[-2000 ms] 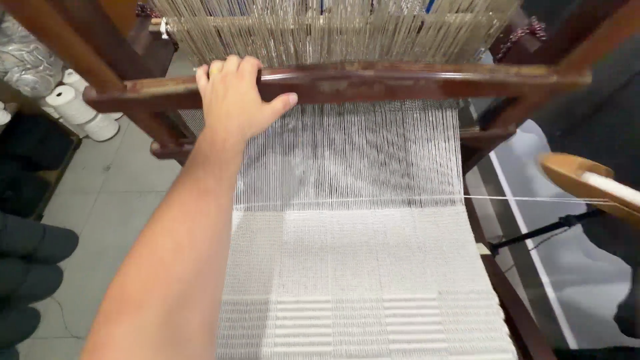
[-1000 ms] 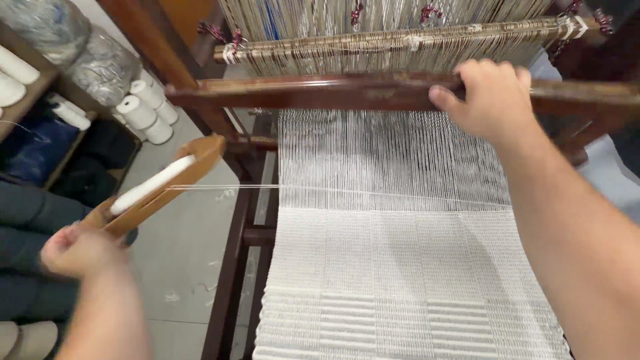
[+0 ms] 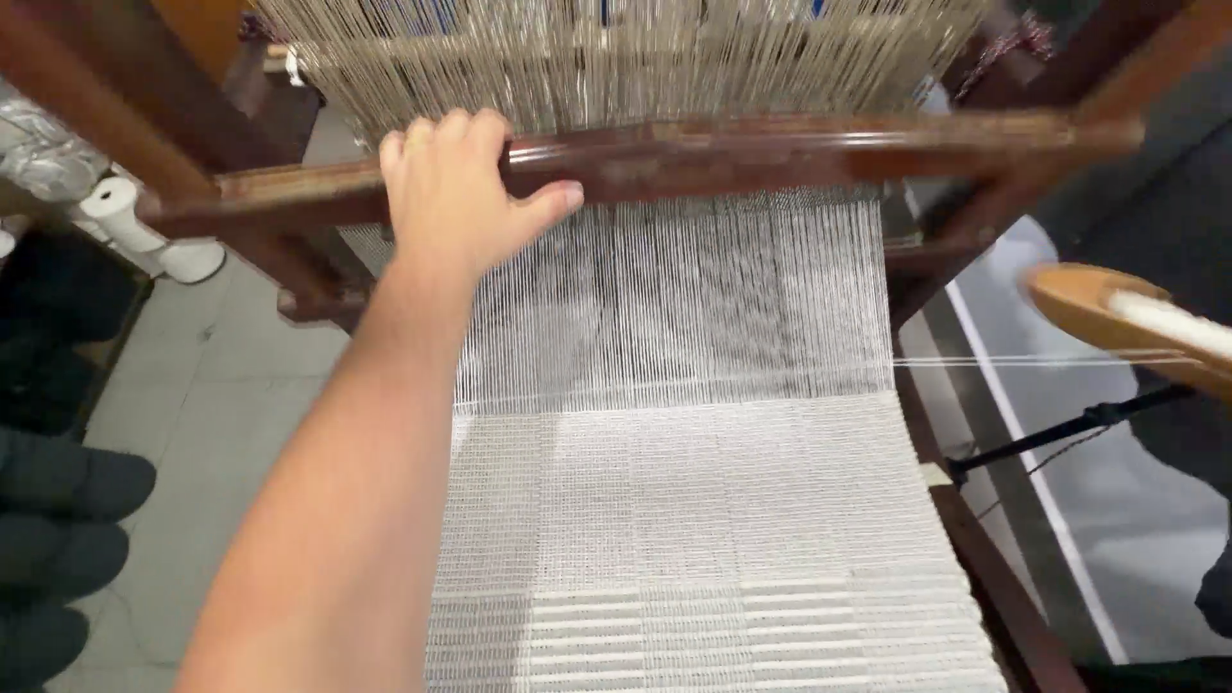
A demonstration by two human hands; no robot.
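My left hand (image 3: 457, 188) grips the left part of the loom's dark wooden beater bar (image 3: 770, 159), fingers over its top and thumb along the front. Below the bar, white warp threads (image 3: 674, 298) run down to the woven white cloth (image 3: 712, 491), which has a band of raised stripes lower down. At the right edge a wooden boat shuttle (image 3: 1097, 308) with a white thread bobbin (image 3: 1169, 322) is tilted. White weft thread (image 3: 1011, 362) runs from it to the cloth's right side and across the warp. My right hand is outside the view.
String heddles (image 3: 616, 72) hang behind the beater. Loom posts (image 3: 125, 106) rise on both sides. White thread cones (image 3: 120, 217) and dark rolls (image 3: 67, 481) are at the left. A black rod (image 3: 1068, 428) lies at the right beside the loom frame.
One second ago my right hand held the beater and my left hand held the shuttle at the left. Now my left hand is on the beater and the shuttle is at the right.
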